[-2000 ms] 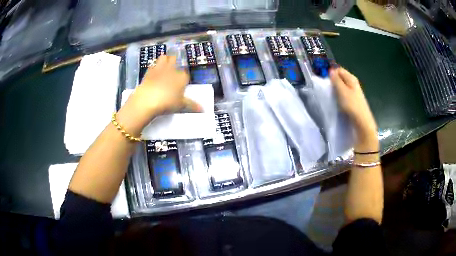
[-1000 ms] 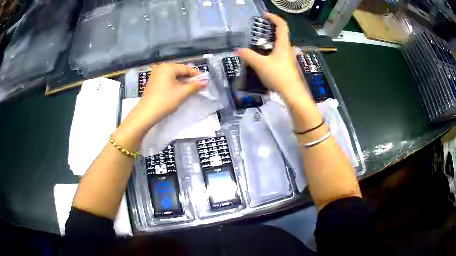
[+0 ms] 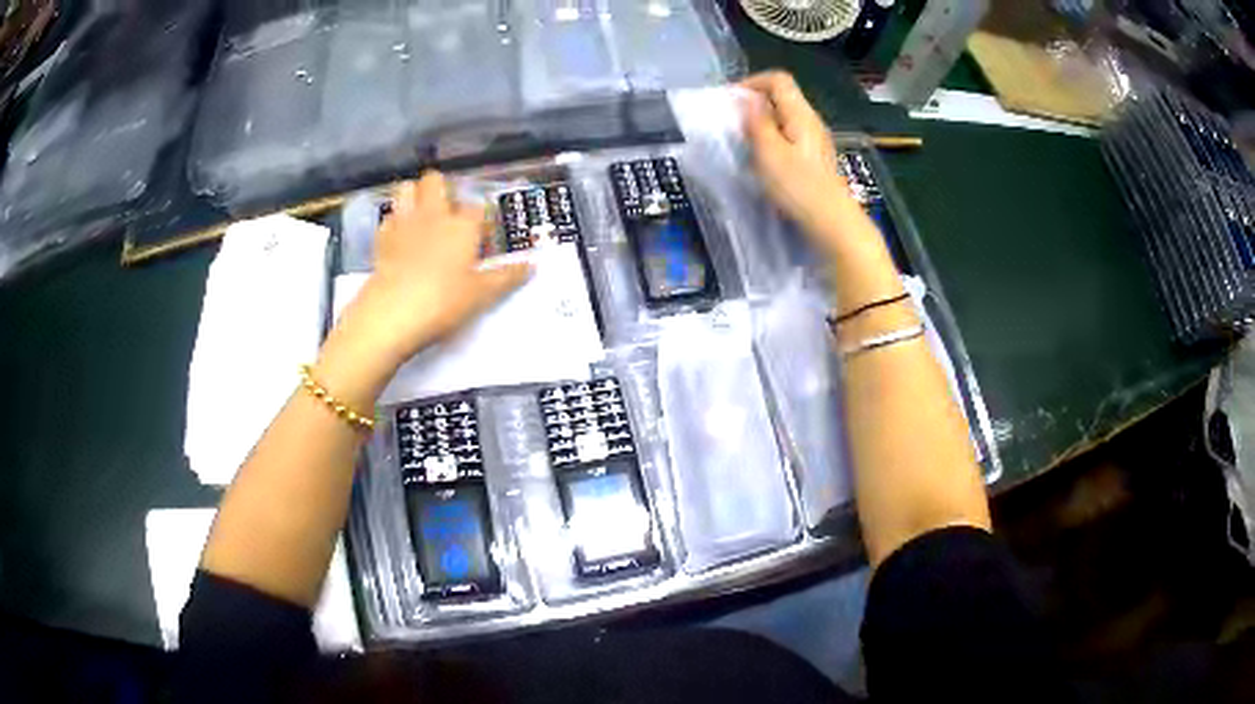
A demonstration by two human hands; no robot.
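Note:
A clear blister tray point(image 3: 516, 601) holds keypad mobile phones point(image 3: 450, 502) and frosty bagged phones point(image 3: 724, 433). My right hand point(image 3: 802, 158) grips a milky protective bag point(image 3: 719, 121) near its upper end, over the tray's back row; what is inside the bag is blurred. My left hand point(image 3: 438, 264) rests with fingers spread at a white stack of empty bags point(image 3: 530, 330) lying across the tray's left part. It partly hides the back-left phone. Whether its fingers hold a bag cannot be told.
White bag piles point(image 3: 259, 351) lie left of the tray, another point(image 3: 179, 550) nearer me. Trays of bagged phones point(image 3: 413, 83) stand at the far side. Stacked trays point(image 3: 1186, 206) stand at right. A small fan point(image 3: 802, 14) and brown cardboard point(image 3: 1039, 76) are at the back.
The bare phone that my right hand held up is out of sight, and that hand now grips a bag. My left hand has let go of the raised bag and moved down onto the stack.

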